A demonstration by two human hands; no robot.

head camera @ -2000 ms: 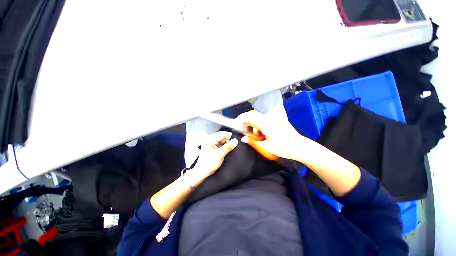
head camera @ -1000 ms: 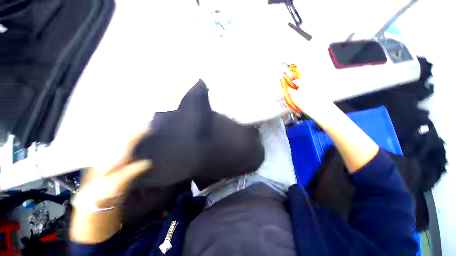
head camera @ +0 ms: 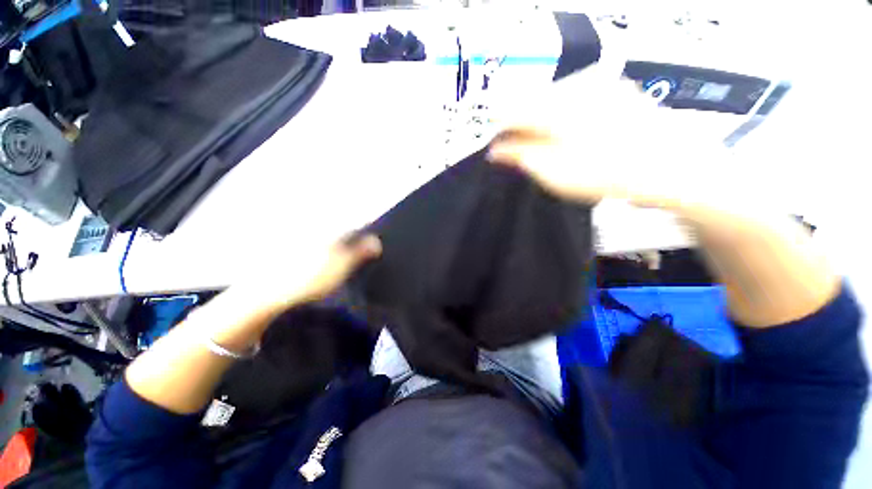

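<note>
A black garment piece (head camera: 478, 253) hangs between my two hands, over the table's front edge and my lap. My left hand (head camera: 330, 272) grips its left upper edge. My right hand (head camera: 550, 167) grips its top corner and is slightly blurred. The cloth hides parts of my fingers. The scissors cannot be made out.
The white sewing table (head camera: 277, 181) runs across the view. A black garment stack (head camera: 191, 134) lies at its left, beside a grey vented housing (head camera: 33, 158). The sewing machine (head camera: 521, 62) stands at the back. A blue bin (head camera: 703, 320) with black cloth is below right.
The view has tilted up. The right hand has let go of the orange-handled scissors and now holds the cloth. Both hands have raised and spread the garment piece.
</note>
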